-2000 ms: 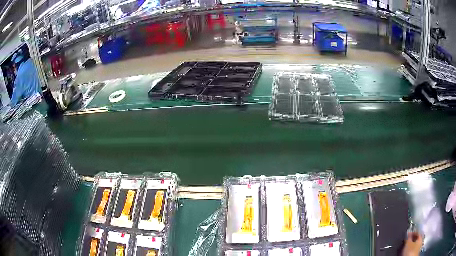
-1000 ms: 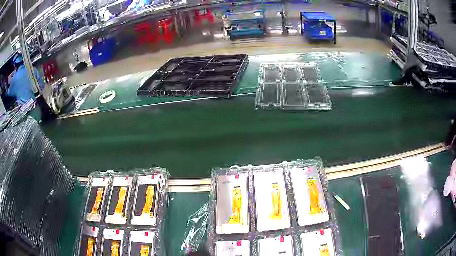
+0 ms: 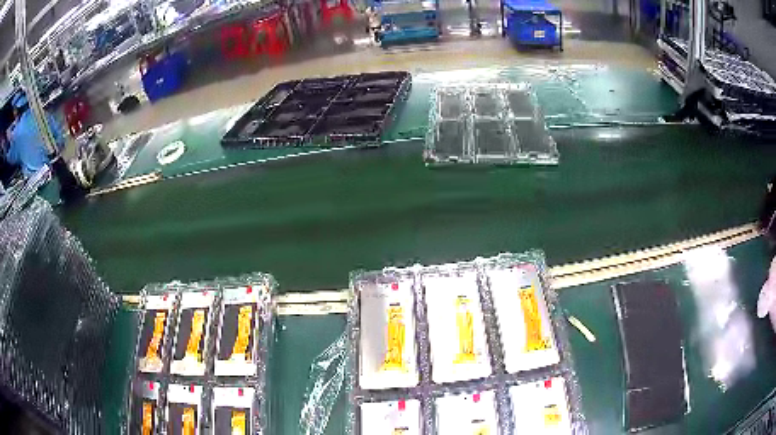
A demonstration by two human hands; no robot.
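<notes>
Neither of my hands is in view. The middle blister tray [image 3: 481, 386] lies nearest in front of me, cut off by the bottom edge. Its back row holds three display modules [image 3: 372, 327] with white or silver backs, orange flex cables [image 3: 464, 327] and small red tabs. The left blister tray [image 3: 209, 381] holds modules with black backing sheets [image 3: 227, 330] under their orange cables. A dark sticker sheet [image 3: 653, 353] lies flat at the right. Shiny pale film [image 3: 719, 319] lies to its right.
Crumpled clear film [image 3: 325, 382] lies between the trays, and a tan strip [image 3: 582, 329] right of the middle one. Ridged stacked trays [image 3: 51, 314] stand far left. Beyond the green conveyor [image 3: 340, 212] are a black tray [image 3: 319, 109] and a clear tray [image 3: 491, 123]. A person [image 3: 32, 136] is at far left.
The hand seen at the sticker sheet two seconds ago is out of view. The view has shifted, so the far trays sit higher and further left in the picture.
</notes>
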